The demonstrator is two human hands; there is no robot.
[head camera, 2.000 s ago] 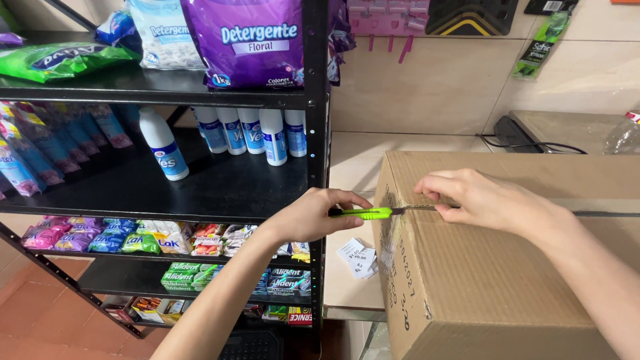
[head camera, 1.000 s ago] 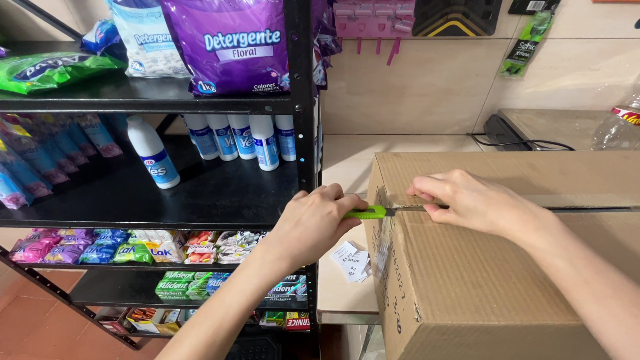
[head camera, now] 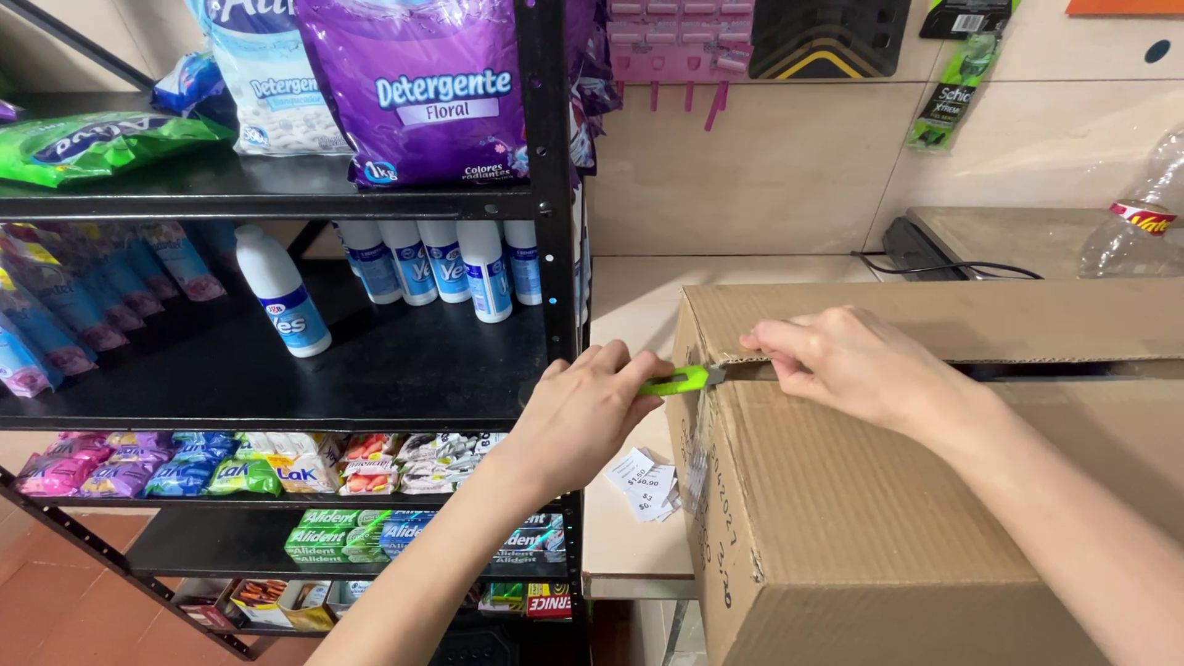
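A large cardboard box point(head camera: 888, 499) with handwriting on its side rests on a light counter. My left hand point(head camera: 597, 407) grips a green utility knife point(head camera: 680, 380), whose blade touches the box at the left end of the top seam. Just right of the blade, my right hand point(head camera: 846, 370) pinches the edge of the far top flap. That flap stands slightly raised, and a dark gap shows along the seam to the right. The inside of the box cannot be made out.
Black metal shelving point(head camera: 444, 370) at left holds detergent bags point(head camera: 416, 102), white bottles point(head camera: 282, 296), soap packs and toothpaste boxes. Small paper price tags point(head camera: 643, 486) lie on the counter point(head camera: 638, 305) beside the box. A clear plastic bottle point(head camera: 1133, 231) and a black cable point(head camera: 962, 268) are behind it.
The far flap stands a little higher at the left end, and the gap beneath it looks wider. Both hands keep close to the same corner of the box.
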